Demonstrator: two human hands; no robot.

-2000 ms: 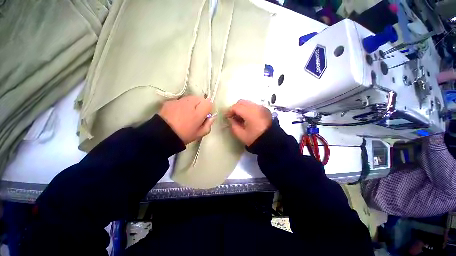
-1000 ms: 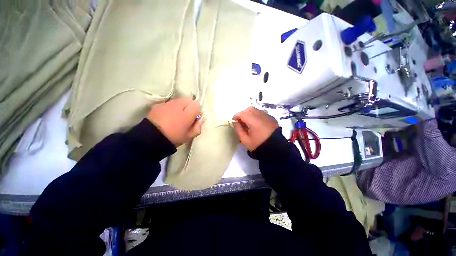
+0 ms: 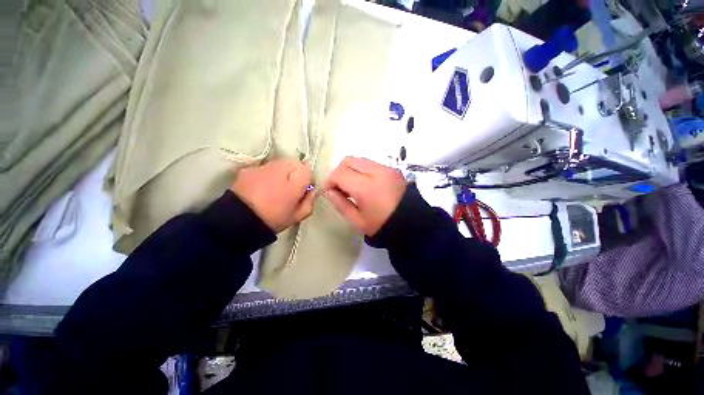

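Pale khaki trouser panels (image 3: 208, 77) lie on the white table, with corded zipper tape (image 3: 326, 85) along their narrow edges. My left hand (image 3: 276, 193) is closed over the tape edge, with a tiny shiny piece (image 3: 310, 188) at its fingertips. My right hand (image 3: 363, 194) is beside it, fingertips pinched together and almost meeting the left fingertips over the cloth. What the right fingertips pinch is too small to make out. A tape end (image 3: 294, 251) hangs below my left hand on the curved lower panel.
A folded khaki pile (image 3: 58, 116) lies at left. A white sewing machine (image 3: 494, 100) stands at right. Red-handled scissors (image 3: 477, 220) and a small control panel (image 3: 579, 224) are near the table's front edge. A person's checked sleeve (image 3: 641, 262) shows at far right.
My right hand moved right, away from the left, with a thin strand at its fingertips, then came back left to the left hand's fingertips. The left hand stayed on the cloth.
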